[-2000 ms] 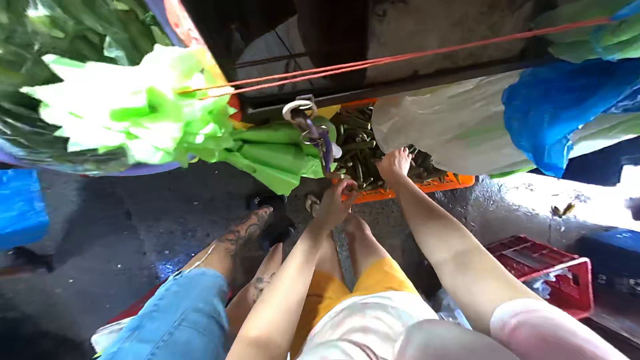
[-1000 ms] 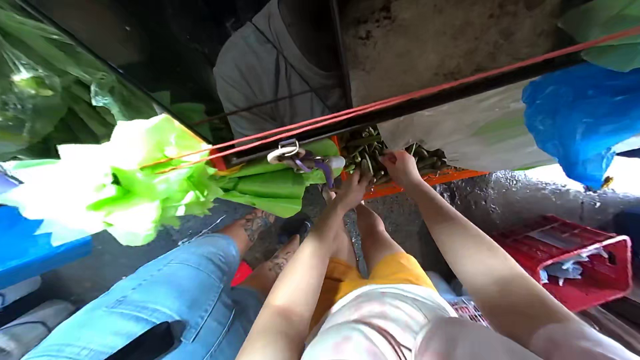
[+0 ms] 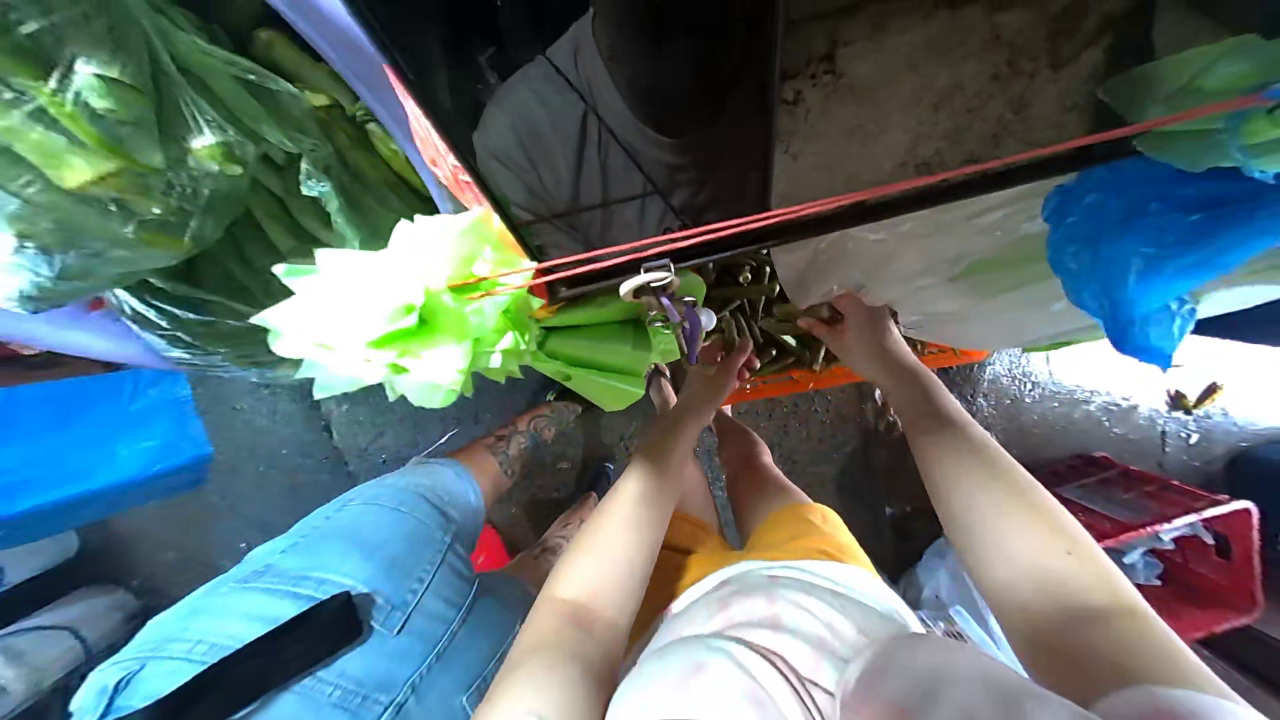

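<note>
An orange plastic crate (image 3: 820,380) holds many slim green vegetables (image 3: 745,290), perhaps okra, partly hidden under the dark table edge. My left hand (image 3: 718,368) is at the crate's near rim, fingers bent at the vegetables; whether it grips one I cannot tell. To its right, my right hand (image 3: 862,335) pinches a green vegetable (image 3: 820,312) between thumb and fingers, above the pile. Beside my left hand, a purple strap with a pale ring (image 3: 650,284) hangs near the green plastic bags (image 3: 600,350).
Red cords (image 3: 850,205) run along the table edge. A blue plastic bag (image 3: 1120,250) hangs at right, above a red crate (image 3: 1235,560). Another person in light-blue denim (image 3: 370,560) is close at left. Bagged green vegetables (image 3: 250,180) lie upper left, above a blue box (image 3: 100,450).
My hands have stayed at the orange crate, and my right hand's fingers have shifted over the pile. The view has moved somewhat.
</note>
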